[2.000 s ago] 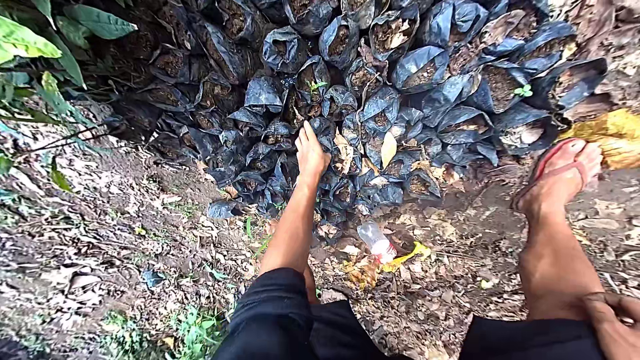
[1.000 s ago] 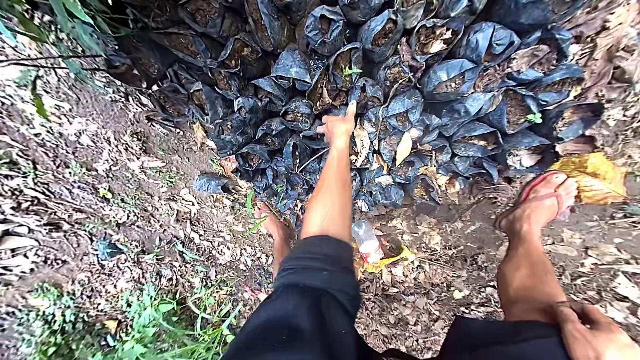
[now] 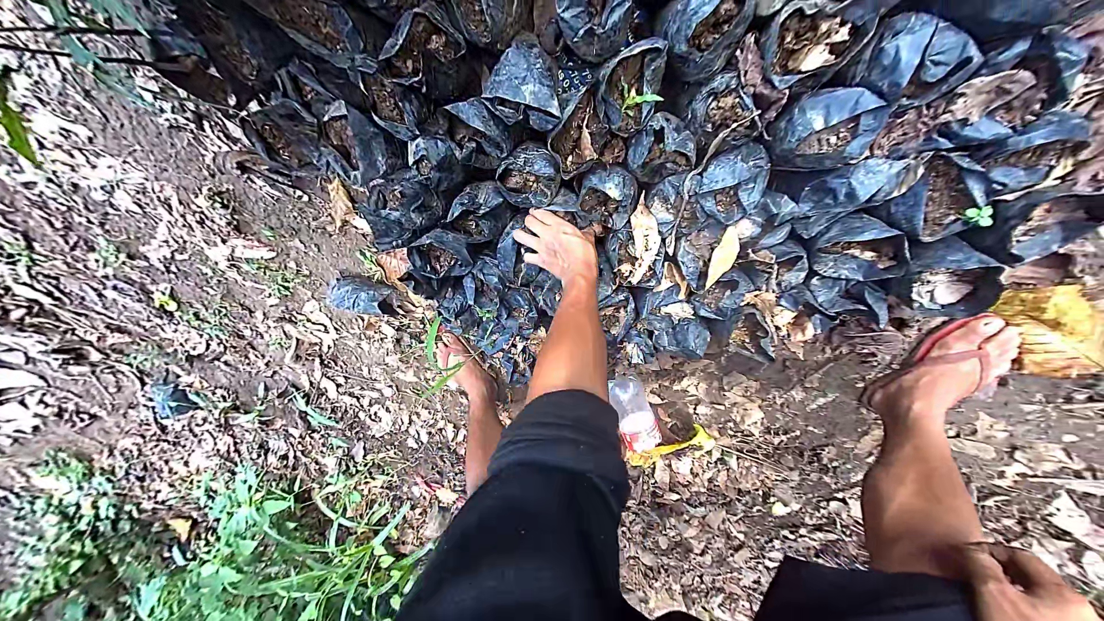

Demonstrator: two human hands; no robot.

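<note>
Many black plastic nursery bags [image 3: 528, 175] filled with soil stand packed together across the upper part of the head view. My left hand [image 3: 561, 247] reaches over the near bags, fingers spread over their rims; whether the fingertips press on a bag is hard to tell. Nothing is seen held in it. My right hand [image 3: 1026, 582] rests by my right leg at the lower right corner, partly cut off by the frame edge, and its fingers are mostly hidden. A small green seedling [image 3: 638, 99] grows among the bags beyond my left hand.
A clear plastic bottle [image 3: 634, 414] lies beside a yellow wrapper [image 3: 677, 447] below the bags. My sandalled right foot [image 3: 944, 362] is next to a large yellow leaf [image 3: 1054, 330]; my other foot [image 3: 466, 366] is left of my forearm. Grass [image 3: 285, 552] grows at lower left.
My left hand has drawn back slightly toward me over the bags, and its fingers have spread from a pointing shape. My right hand stays by my leg.
</note>
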